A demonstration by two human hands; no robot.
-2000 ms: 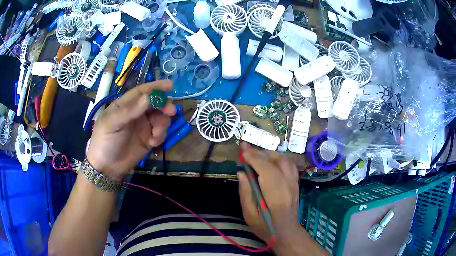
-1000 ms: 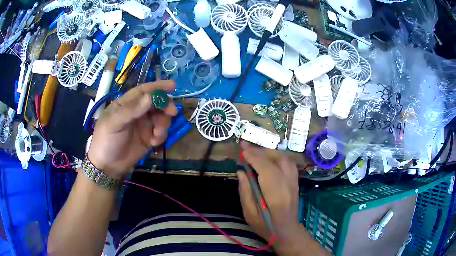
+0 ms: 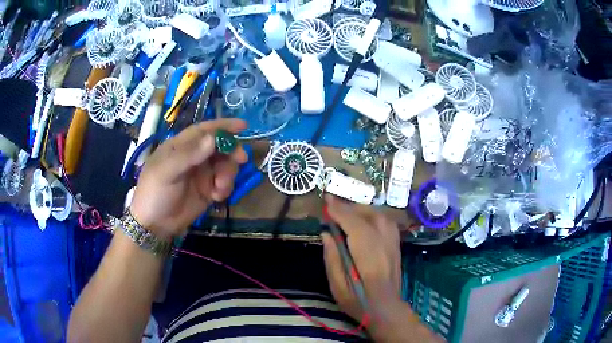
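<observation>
My left hand [image 3: 191, 177] holds a round green circuit board [image 3: 226, 141] between thumb and fingertips, above the bench left of centre. My right hand [image 3: 362, 254] holds a dark test probe [image 3: 348, 262] with red marks, its tip pointing up at the neck of the handheld fan; whether it touches cannot be told. The handheld fan [image 3: 296, 167] lies on the brown bench near the front edge, its white slotted head to the left with a green centre. Its white handle [image 3: 350, 187] points right. A thin red wire [image 3: 268, 289] runs from the probe across to my left wrist.
Small circuit boards [image 3: 369, 159] lie right of the fan. Blue batteries [image 3: 246, 178] lie beside my left hand. White fan handles [image 3: 400, 177] and a purple ring [image 3: 433, 203] lie right. Tools, including an orange-handled one [image 3: 78, 139], are left. A green crate [image 3: 470, 278] stands lower right.
The bench view has shifted slightly. My left hand, with the circuit board, is a little further right and lower in the picture. My right hand keeps the probe at the fan's neck.
</observation>
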